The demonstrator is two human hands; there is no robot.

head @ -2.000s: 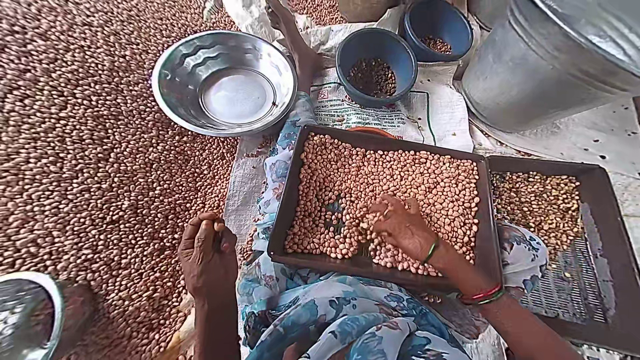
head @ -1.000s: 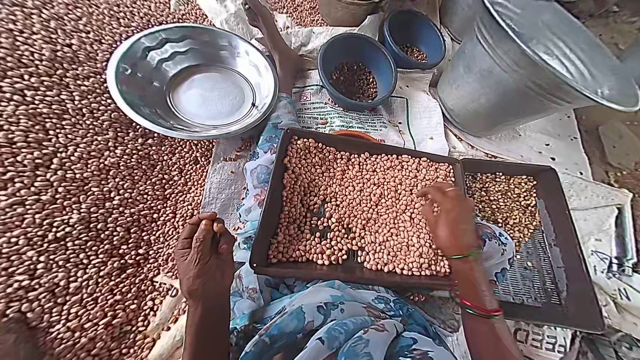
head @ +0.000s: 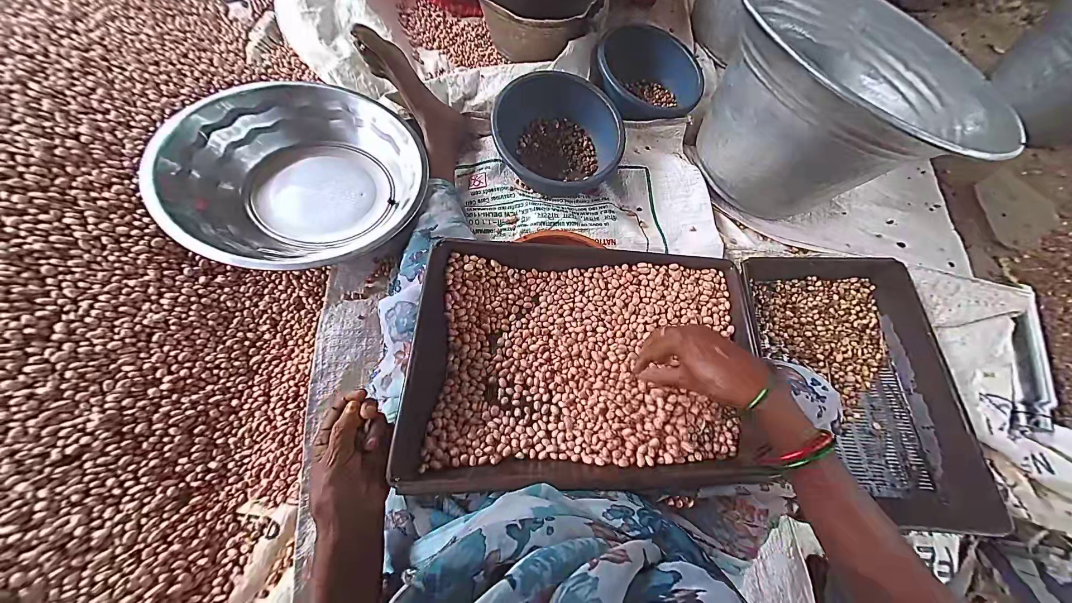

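A dark rectangular tray [head: 578, 477] full of pinkish, nut-like kernels [head: 578, 360] lies across my lap. My right hand [head: 703, 364], with bangles at the wrist, is over the right part of the kernels, its fingers curled and thumb near the fingertips; whether a kernel is between them cannot be told. My left hand [head: 347, 431] is just left of the tray's lower left corner, fingers bent together, and anything inside them is hidden. Right of the tray, a second dark tray with a slotted bottom [head: 955, 452] holds smaller yellow-brown pieces [head: 825, 331].
A shiny steel basin [head: 188, 201] rests on a large spread of kernels [head: 126, 402] at the left. Beyond the tray are my foot [head: 385, 59], two blue bowls [head: 557, 84] [head: 649, 67] with dark bits, and a large metal tub [head: 779, 126] on printed sacks.
My right hand moved from the tray's middle toward its right side, then back inward a little over the kernels. My left hand has stayed beside the tray.
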